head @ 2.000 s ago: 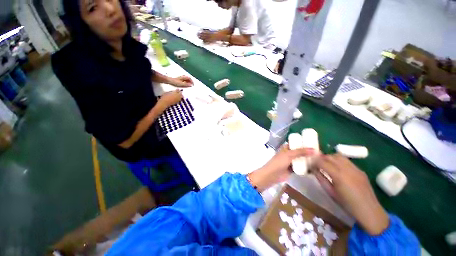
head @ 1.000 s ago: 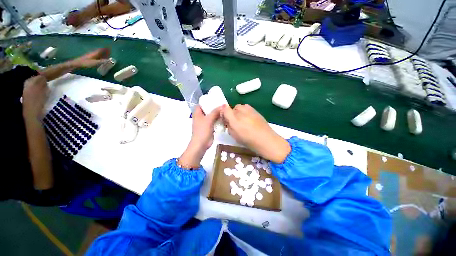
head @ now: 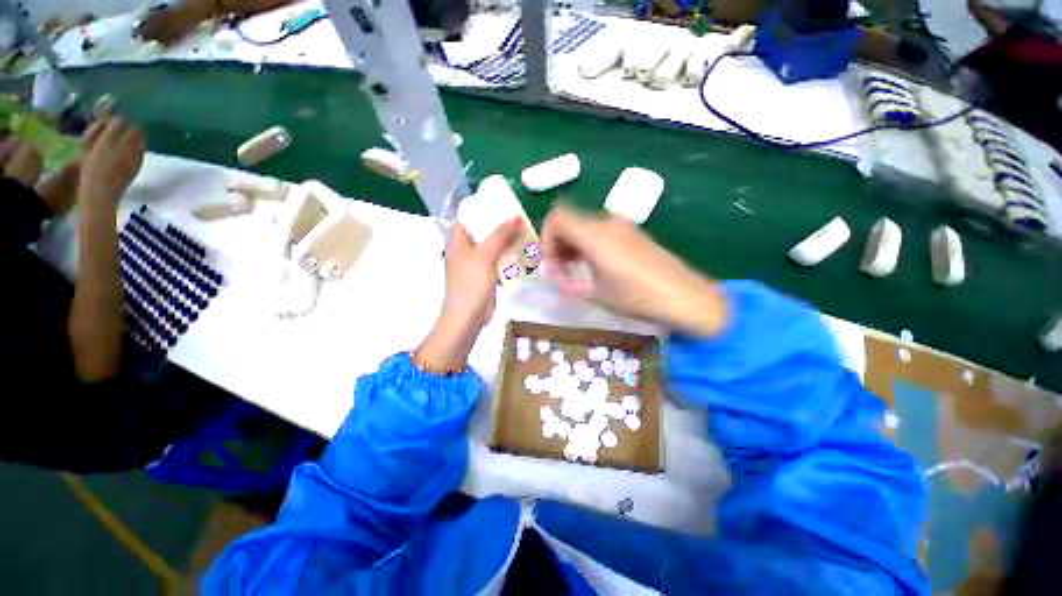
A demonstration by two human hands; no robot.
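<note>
My left hand (head: 472, 274) holds cream housings (head: 494, 210) upright near the metal post; small round spots with dark centres show at their lower ends. It looks like two housings held together. My right hand (head: 600, 262) is just to the right of them, blurred, apart from them, fingers bent; whether it holds a small piece I cannot tell. Below both hands a shallow brown cardboard tray (head: 508, 402) holds many loose white discs (head: 576, 402).
Green conveyor belt (head: 745, 192) beyond the bench carries spaced housings. Perforated post (head: 402, 99) stands close behind my left hand. Set-aside housings (head: 332, 245) lie at left. Cardboard sheet (head: 972, 437) lies at right. Another worker's arm (head: 99, 250) is beside dark parts (head: 169, 279) at far left.
The view swung right from the neighbour, then moved little. My right hand has moved off the housings to the right, and their spotted ends now show. Belt housings shifted left.
</note>
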